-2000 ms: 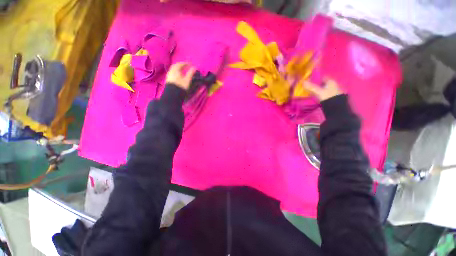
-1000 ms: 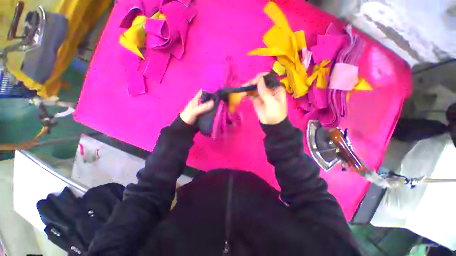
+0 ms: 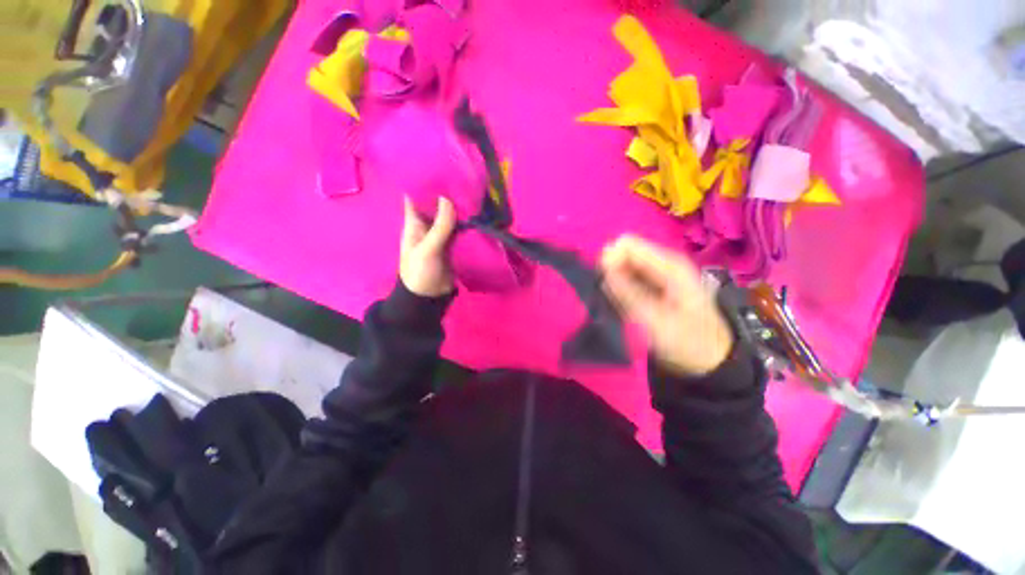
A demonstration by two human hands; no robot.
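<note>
My left hand [image 3: 429, 249] grips the end of a dark strip [image 3: 553, 258] low over the pink-covered table [image 3: 270, 213]. My right hand [image 3: 663, 301] is blurred at the strip's right part, whose wide end hangs below; whether its fingers grip it cannot be told. Another dark strip [image 3: 486, 157] reaches up and away from beside my left hand. Magenta pieces [image 3: 490, 264] lie or hang just under the strips, with a bit of yellow behind.
A yellow heap [image 3: 663, 135] and a magenta bundle [image 3: 770, 219] with a pale pink patch [image 3: 780, 173] lie far right. The iron [image 3: 781, 328] stands right of my right hand, its hose running right. A magenta and yellow pile [image 3: 388, 62] lies far left. Dark garments [image 3: 202, 461] lie lower left.
My left hand has come from the far left pile area towards me. My right hand left the yellow heap, met the dark piece, then moved right and nearer me. The dark strip is now spread out.
</note>
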